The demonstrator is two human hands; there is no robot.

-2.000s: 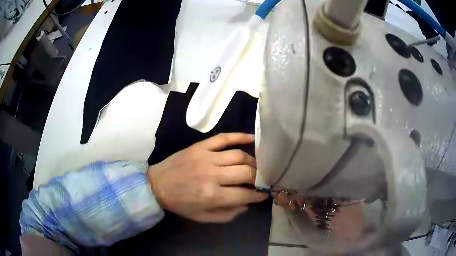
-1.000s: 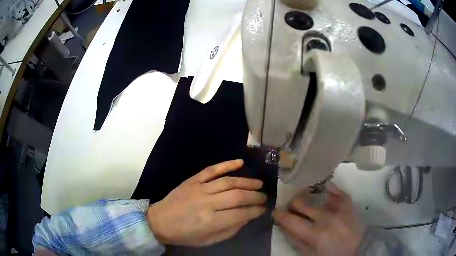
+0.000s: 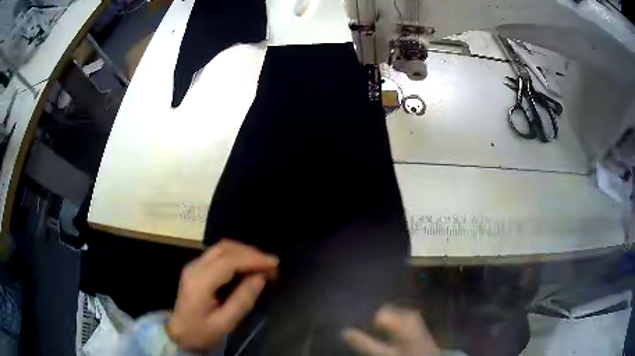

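Note:
A long black cloth panel lies on the white table, its right edge beside the presser foot, and drapes over the front edge. My left hand is at the panel's lower left edge, thumb and bent fingers closed on the cloth. My right hand is blurred, low over the hanging cloth and partly cut off by the bottom edge; its grip cannot be made out.
Scissors lie right of the machine. A pointed black piece lies at back left. The wooden front edge has ruler marks above it. Dark cloth hangs below left; a white bag or basket is at lower right.
The view has shifted toward the table's front, with the machine head now mostly out at the top. Both hands have moved from near the needle to the panel's lower part.

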